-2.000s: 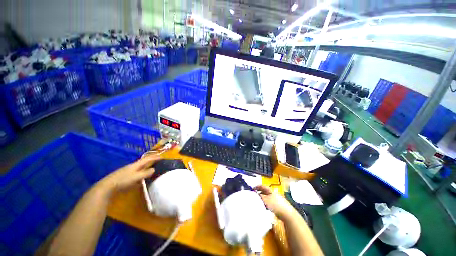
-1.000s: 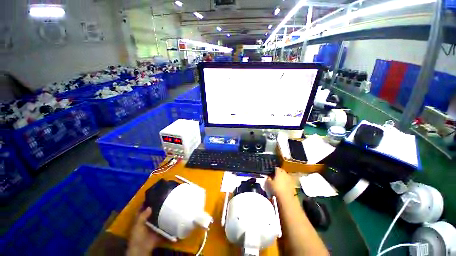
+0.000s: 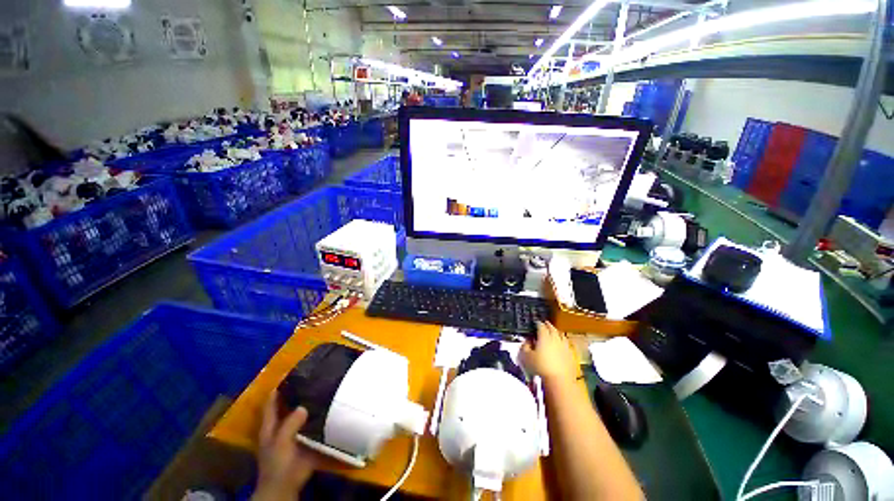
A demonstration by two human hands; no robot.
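Note:
One white PTZ dome camera (image 3: 371,399) lies tilted at the left of the orange tabletop, its black front to the left and a white cable trailing from its bracket. My left hand (image 3: 284,445) holds it at the lower left of its black front. A second white dome camera (image 3: 490,423) stands to its right, black part towards the monitor. My right hand (image 3: 547,354) is beyond this camera, at the keyboard's (image 3: 456,307) right end. Its fingertips are small; whether they touch the keys is unclear. The monitor (image 3: 520,181) shows a bright live room picture.
A DC power supply (image 3: 357,256) with red digits stands left of the keyboard. A smartphone (image 3: 588,292) lies right of the monitor. A mouse (image 3: 620,415) is right of my forearm. Blue crates (image 3: 147,391) stand at left. More dome cameras (image 3: 828,403) sit on the green bench.
My left hand and the left camera have turned, its black front now facing left. My right hand has moved from the right camera to the keyboard's end. The monitor picture has changed.

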